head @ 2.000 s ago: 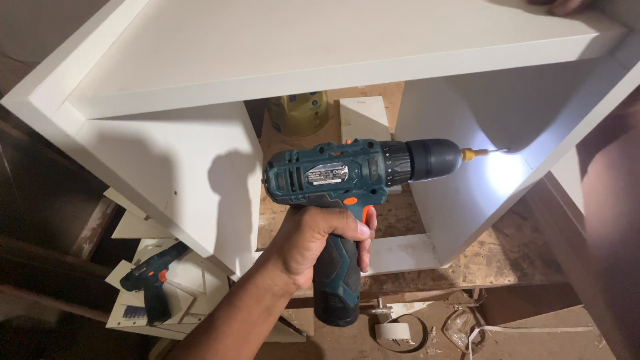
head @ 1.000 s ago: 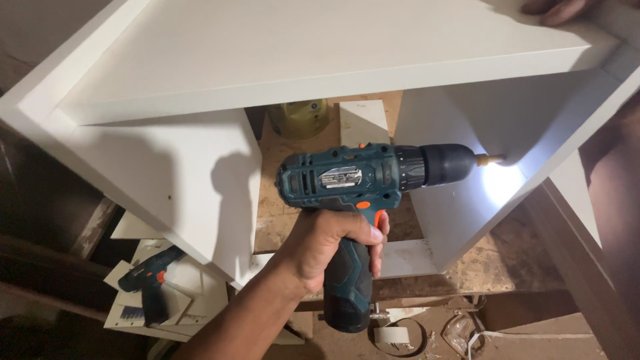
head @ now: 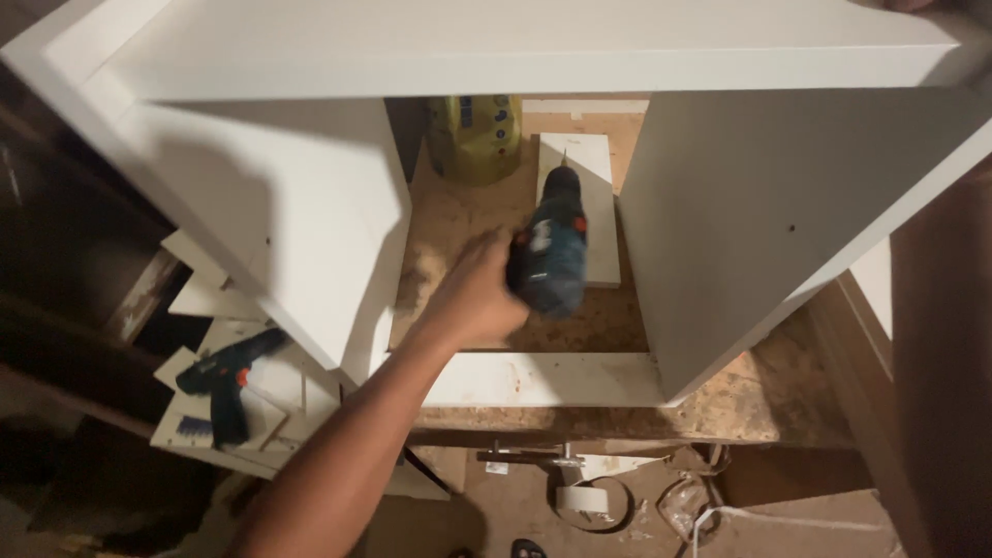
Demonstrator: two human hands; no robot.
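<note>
My left hand [head: 484, 291] grips a dark teal cordless drill [head: 559, 240], blurred by motion. Its thin bit points toward the far side, over a small white board [head: 601, 232] lying inside the white panel frame. The frame's right side panel [head: 721, 232] has a small dark hole; its left side panel [head: 310, 209] also shows a small dark mark. Only a bit of what appears to be my right hand [head: 911, 4] shows at the top right edge, by the upper white panel [head: 504, 74]; its fingers and grip are hidden.
A yellow translucent container [head: 477, 143] stands behind the opening. A second drill [head: 225, 380] lies on white board pieces [head: 287, 387] at lower left. Below the worn wooden bench edge [head: 728, 407] are a clamp bar [head: 531, 459], a white roll [head: 583, 500] and a white cable [head: 790, 518].
The drill has come away from the right side panel, where its lit bit pointed earlier, and has turned to point toward the far side. A small hole now shows in that panel.
</note>
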